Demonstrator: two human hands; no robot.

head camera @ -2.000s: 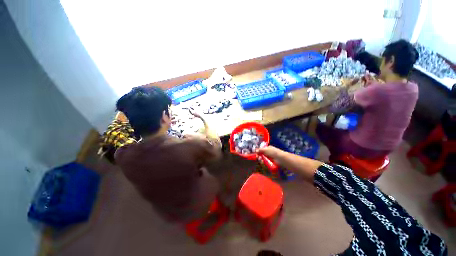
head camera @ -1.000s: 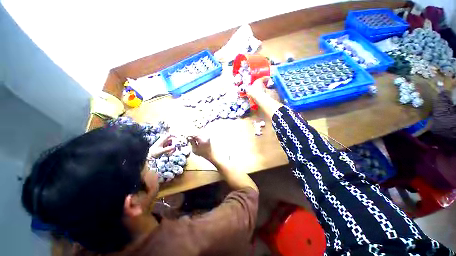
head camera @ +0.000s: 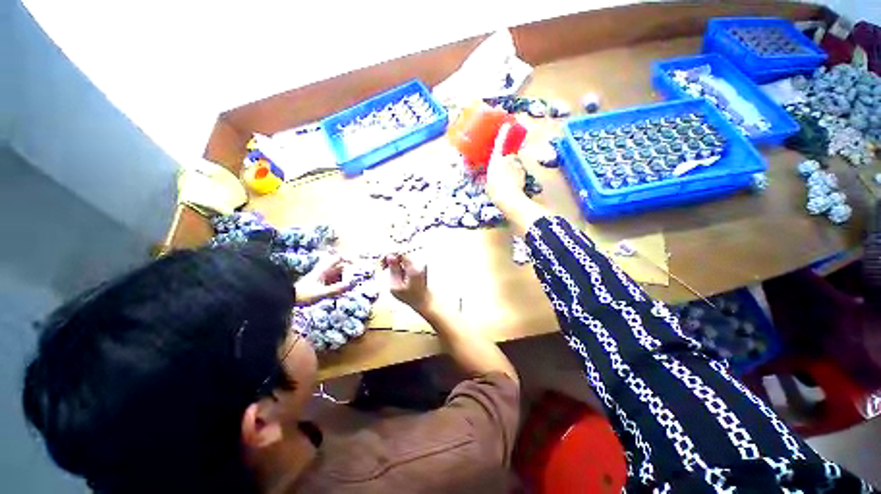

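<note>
My right hand [head camera: 505,181], in a black-and-white patterned sleeve, is closed on the handle of the red plastic scoop [head camera: 475,135]. The scoop is blurred and tipped over the far side of the table, and its inside cannot be seen. White-grey moulded parts [head camera: 473,207] lie just below the scoop and my hand. A few darker parts [head camera: 526,106] lie behind the scoop. My left hand is out of the picture.
A seated person [head camera: 164,357] works at left beside a heap of white-grey parts [head camera: 333,320]. Blue trays with rows of pieces stand at right [head camera: 667,183] and back left [head camera: 386,130]. A white bag [head camera: 488,72], a yellow duck [head camera: 261,177] and a red stool [head camera: 580,463] also show.
The scoop, first upright and full of parts in front of the table, is now tipped over the tabletop. Since the last earlier frame, more dark parts show behind it. My view has moved closer.
</note>
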